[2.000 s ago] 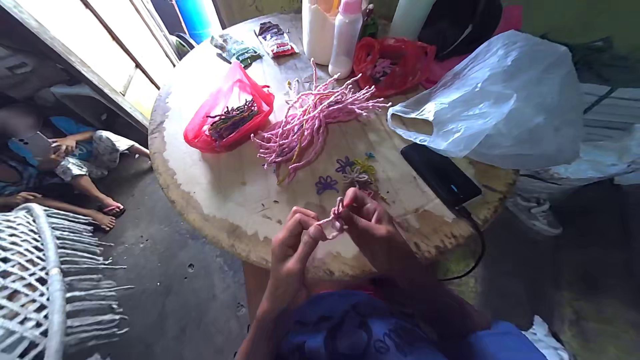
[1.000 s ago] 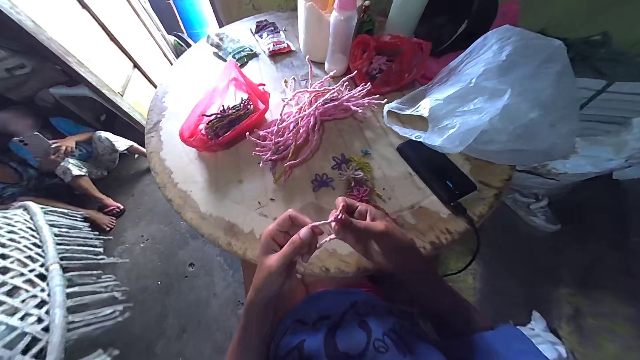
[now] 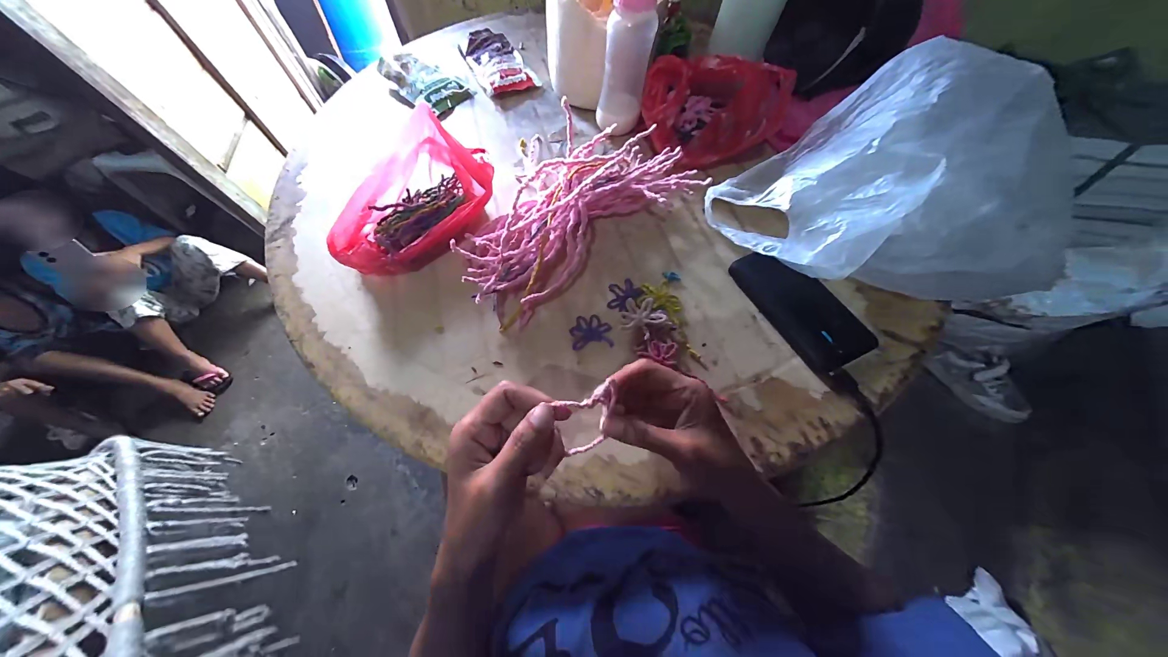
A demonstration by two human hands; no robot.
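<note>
A light pink twisted cord [image 3: 586,446] is stretched between my two hands over the near edge of the round table. My left hand [image 3: 506,438] pinches one side of it between thumb and fingers. At its other side, my right hand [image 3: 671,415] grips the cord where it forms a small loop. Just beyond lie small looped cord flowers: a purple one [image 3: 591,332], a pale pink one [image 3: 646,313] and a yellow-green one [image 3: 663,297], among others. Farther back a loose heap of pink twisted cords [image 3: 575,214] spreads out.
On the round wooden table [image 3: 365,383] are a pink plastic bag [image 3: 365,233] of dark cords, a red bag [image 3: 762,100], a white bottle [image 3: 628,68], small packets [image 3: 500,62], a clear plastic bag [image 3: 958,173] and a black power bank [image 3: 803,310] with a cable. People sit at the left.
My hands have stayed over the near table edge, both on the pink cord. The loop between them has changed shape, and my fingers have shifted slightly on it.
</note>
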